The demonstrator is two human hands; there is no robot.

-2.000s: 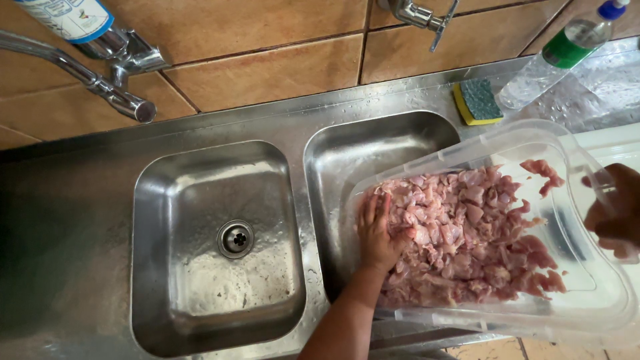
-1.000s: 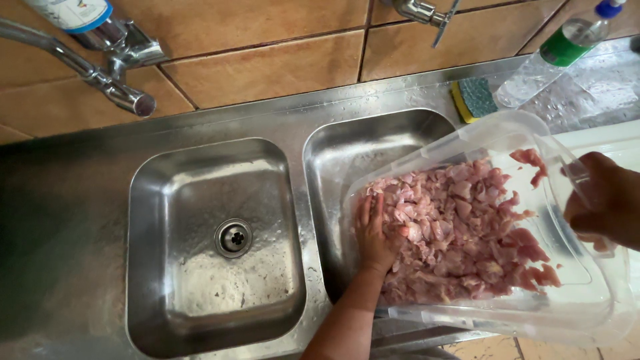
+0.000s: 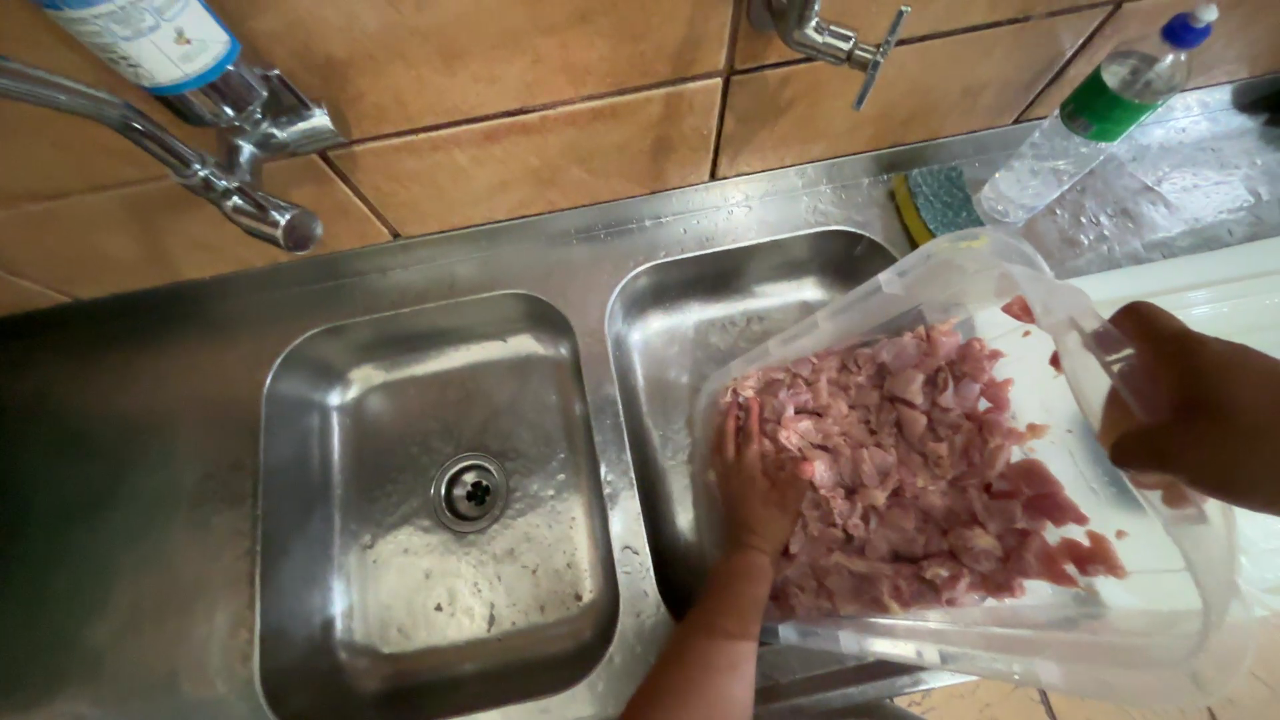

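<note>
A clear plastic tub holds a heap of raw, cut-up meat pieces. It is tilted, its left end over the right sink basin. My right hand grips the tub's right end wall. Inside the tub, at its left end, my left hand lies against the meat with its fingers spread; its fingertips touch the pieces, and it does not appear to grip any. A few pieces stick to the tub floor towards the right.
Two steel basins, left and right, are set in a steel counter. Behind stand a sponge and a clear bottle with a green label. A faucet and a tap project from the tiled wall. A white board lies at right.
My right hand has risen with the right end of the tub, which is more steeply tilted. My left hand stays at the meat's left edge.
</note>
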